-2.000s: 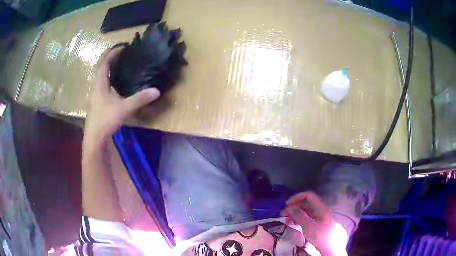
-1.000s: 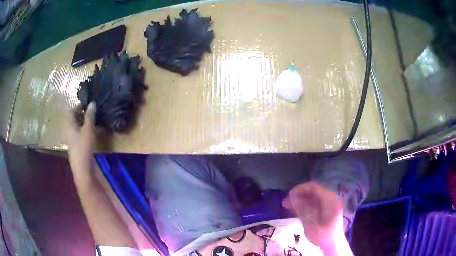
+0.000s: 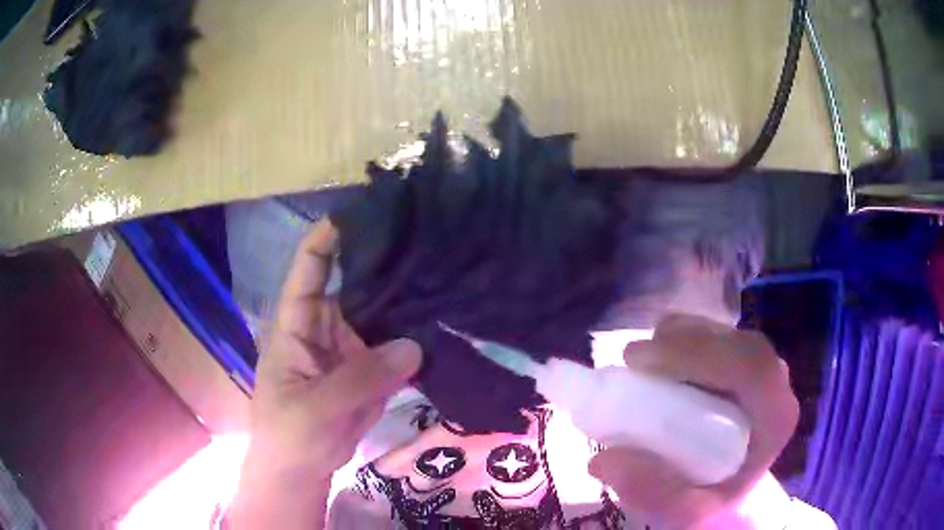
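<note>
A black, jagged-edged piece [image 3: 476, 248] is held up over the lap at the table's front edge, its points upward. My left hand [image 3: 331, 362] grips its left side between thumb and fingers. My right hand [image 3: 725, 393] is closed around a white squeeze bottle [image 3: 652, 414] lying sideways. The bottle's thin needle tip points left at the lower part of the black piece. Whether the tip touches it cannot be told. Another black ragged piece [image 3: 124, 83] lies on the table at the upper left.
The yellowish, glossy table [image 3: 279, 124] spans the top. A black cable [image 3: 782, 93] curves across its right side. A blue crate edge [image 3: 186, 300] and a cardboard box [image 3: 155, 321] stand lower left. A ribbed violet basket [image 3: 880, 424] is at lower right.
My left hand has moved from the table's left to over the lap, now holding a black piece. The white bottle has left the table and is in my right hand. The view has shifted.
</note>
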